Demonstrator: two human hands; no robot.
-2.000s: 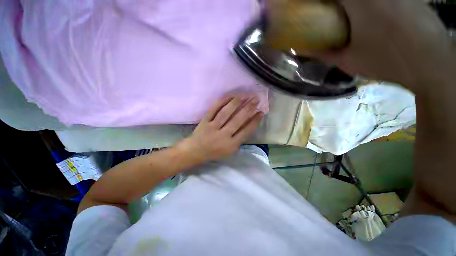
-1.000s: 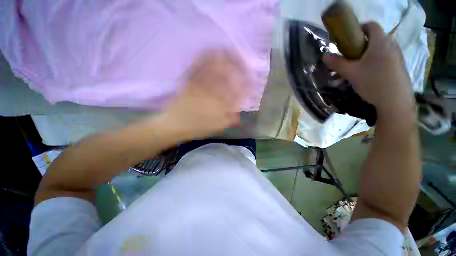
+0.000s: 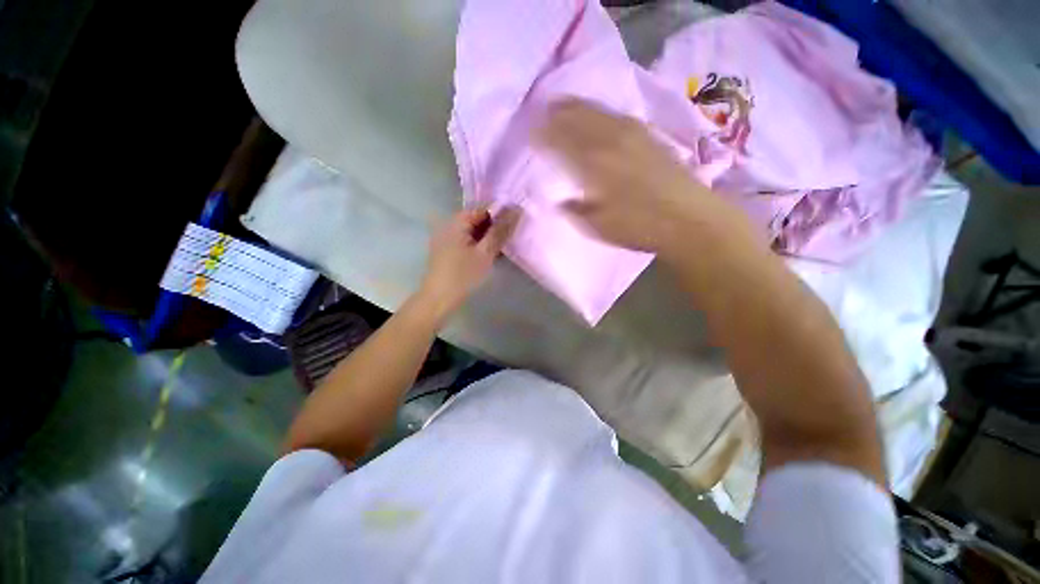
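Note:
A pink garment point(image 3: 587, 268) lies folded and partly bunched over the pale padded board point(image 3: 342, 103). My left hand point(image 3: 465, 253) pinches its near left edge between thumb and fingers. My right hand point(image 3: 604, 171) is blurred and lies over the middle of the garment; whether its fingers hold cloth cannot be told. More crumpled pink cloth point(image 3: 798, 114) with a small brown, yellow and red motif lies at the far right, touching the first part. The iron is not in view.
The wide cream table surface point(image 3: 582, 371) is below the board, with a wrinkled white cloth point(image 3: 901, 285) at right. A dark-mouthed carton is at left, with a striped white label point(image 3: 237, 277) near it. Blue edges point(image 3: 969, 91) show at top right. The floor is green.
The view has shifted, showing the board's rounded left end. The iron has left my right hand and the view. The garment, spread flat before, is now gathered and folded, and my left hand pinches its edge.

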